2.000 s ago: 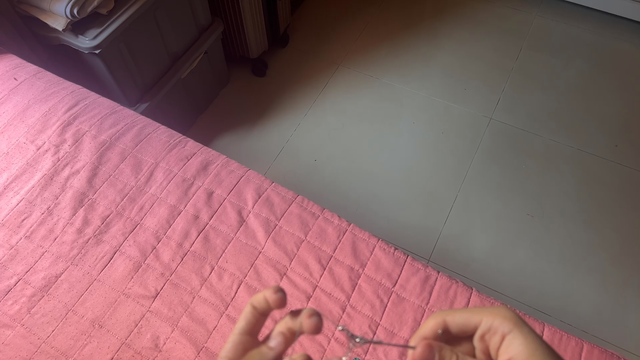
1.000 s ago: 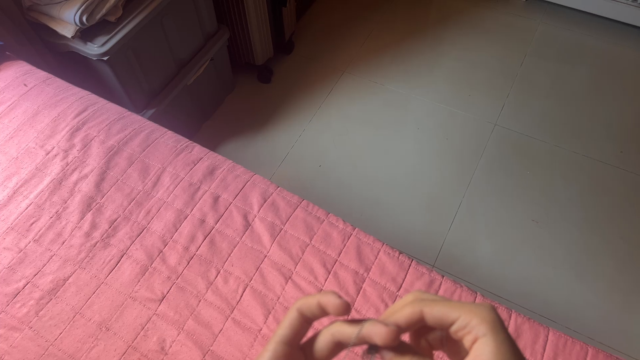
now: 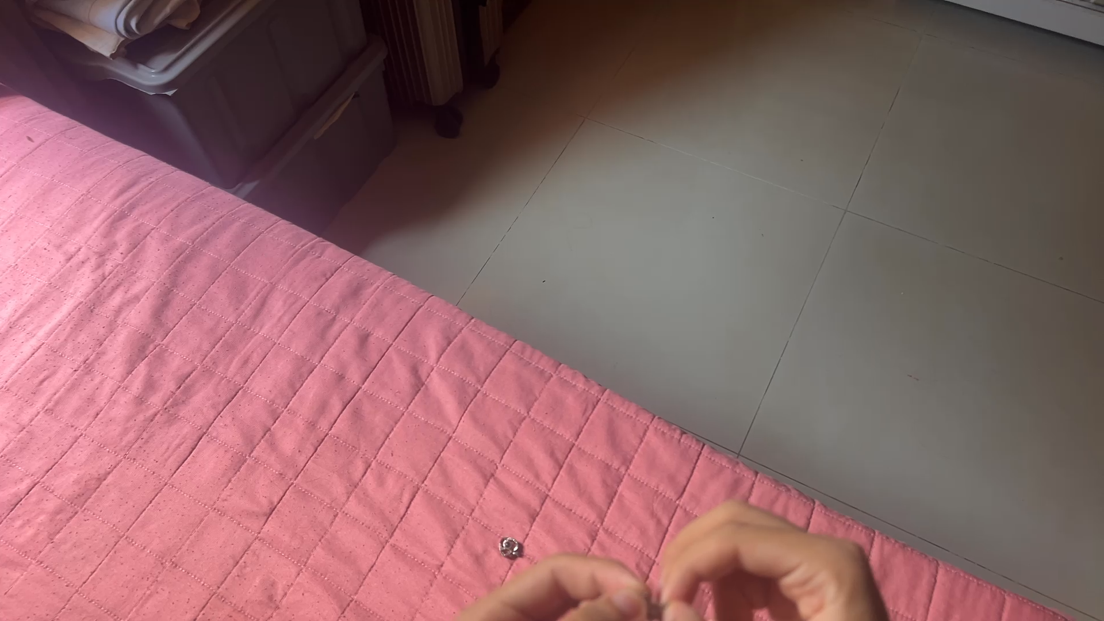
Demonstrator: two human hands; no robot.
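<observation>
At the bottom edge of the head view, my left hand [image 3: 573, 591] and my right hand [image 3: 768, 561] meet fingertip to fingertip. Thumb and forefinger of each hand pinch a tiny dark item between them; the fingers hide most of it, so its kind cannot be told. A small, shiny, silver-coloured metal piece [image 3: 510, 548] lies on the pink quilted bedcover [image 3: 345, 414], just beyond my left fingers and touched by neither hand.
Beyond the bedcover's edge stretches a grey tiled floor [image 3: 690, 259]. Stacked grey plastic storage bins [image 3: 259, 95] stand at the upper left with folded cloth [image 3: 129, 17] on top. Beside them is a ribbed heater-like unit [image 3: 431, 52] on black casters.
Two seconds ago my hands were apart, with a thin metal piece in my right fingers; now their fingertips meet. The small silver piece now shows on the bedcover.
</observation>
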